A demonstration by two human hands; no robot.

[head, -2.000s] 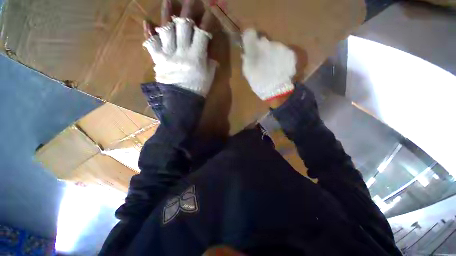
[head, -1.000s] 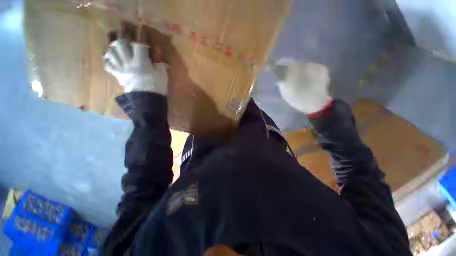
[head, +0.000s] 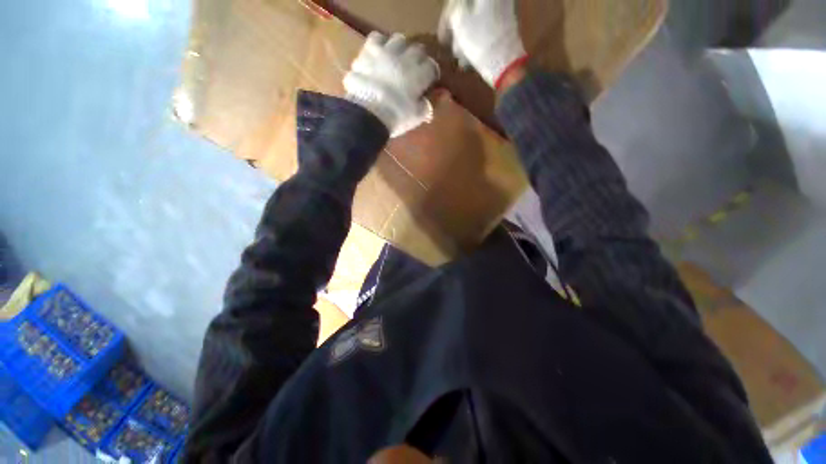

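The large brown carton (head: pixel 249 82) is in front of my body at the top of the view. A dark gap runs across its upper face between the flaps. My left hand (head: pixel 391 82), in a white knitted glove, has its fingers curled over the edge of the near carton flap (head: pixel 426 172). My right hand (head: pixel 485 38), in a white glove with a red cuff band, is at the gap, right of my left hand. Its fingers are blurred at the top edge, and I cannot tell what they hold. Short red print or tape shows at the gap's left end.
Blue crates (head: pixel 68 340) full of small parts stand on the floor at the lower left. Another carton (head: pixel 756 353) lies at the lower right. A yellow-black line (head: pixel 725 210) marks the floor at right. Part of a light brown carton (head: pixel 355 263) shows below the held one.
The carton has shifted right and a dark gap now shows between its flaps. My left hand has moved from the flat face to the flap edge. My right hand has come back onto the carton.
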